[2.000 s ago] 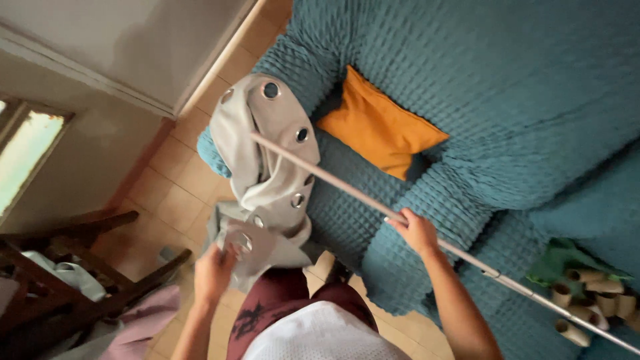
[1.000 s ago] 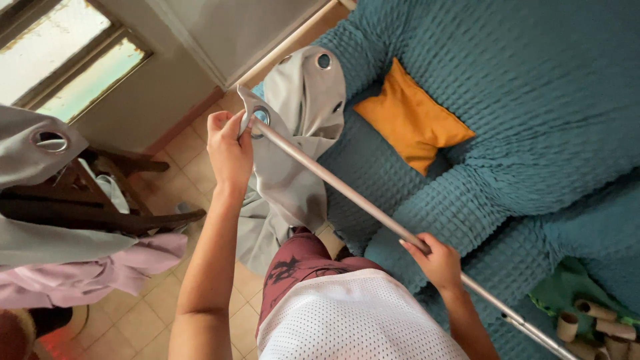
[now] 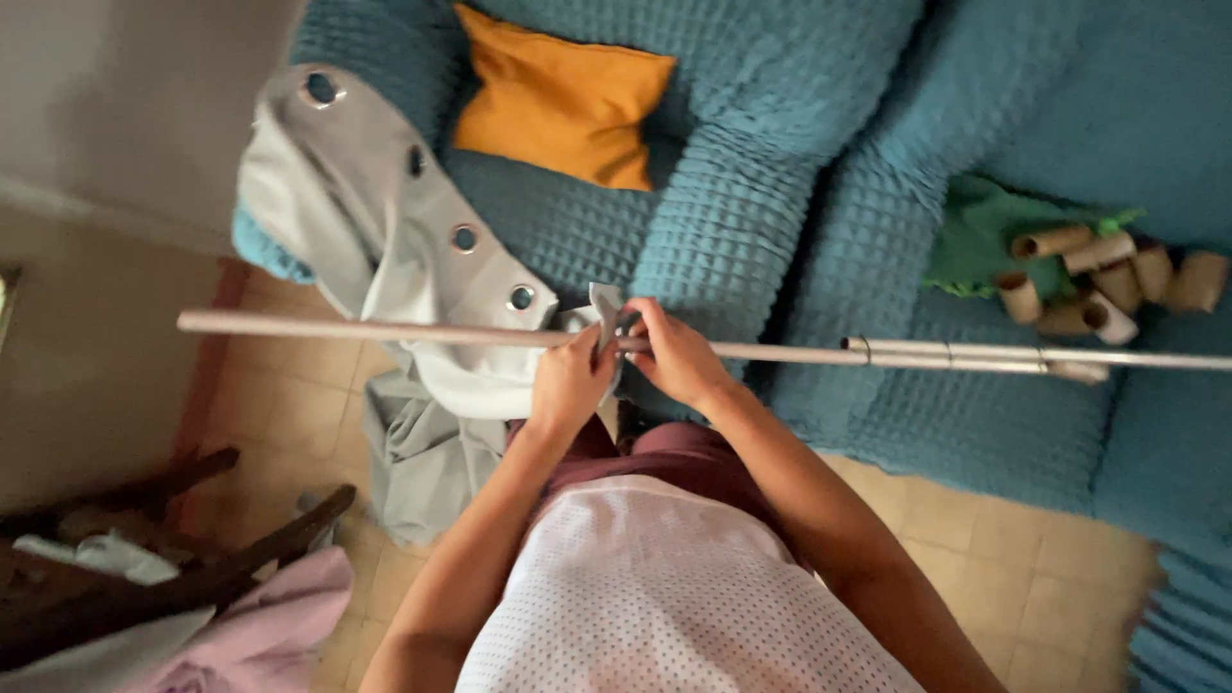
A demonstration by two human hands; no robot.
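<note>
A long metal curtain rod (image 3: 423, 332) lies nearly level across the view, with my two hands at its middle. My left hand (image 3: 570, 380) grips the top edge of a grey grommet curtain (image 3: 385, 231) against the rod. Close beside it, my right hand (image 3: 674, 356) has its fingers at the rod and the curtain's edge; the fingers hide the exact contact. Several metal-ringed eyelets show along the curtain, which drapes over the armchair's arm and down to the floor. Further right, thin bands encircle the rod's overlapping section (image 3: 953, 356).
A blue-covered armchair (image 3: 731, 221) with an orange cushion (image 3: 563, 96) stands in front. On the blue seat at right lie cardboard tubes (image 3: 1116, 279) and green cloth (image 3: 982, 231). Dark wooden furniture (image 3: 260, 539) and pink fabric (image 3: 269, 616) are at lower left, above a tiled floor (image 3: 962, 520).
My left hand has moved from the rod's end to its middle with the curtain's edge. My right hand is now close beside it. The rod has turned from slanted to nearly level in view.
</note>
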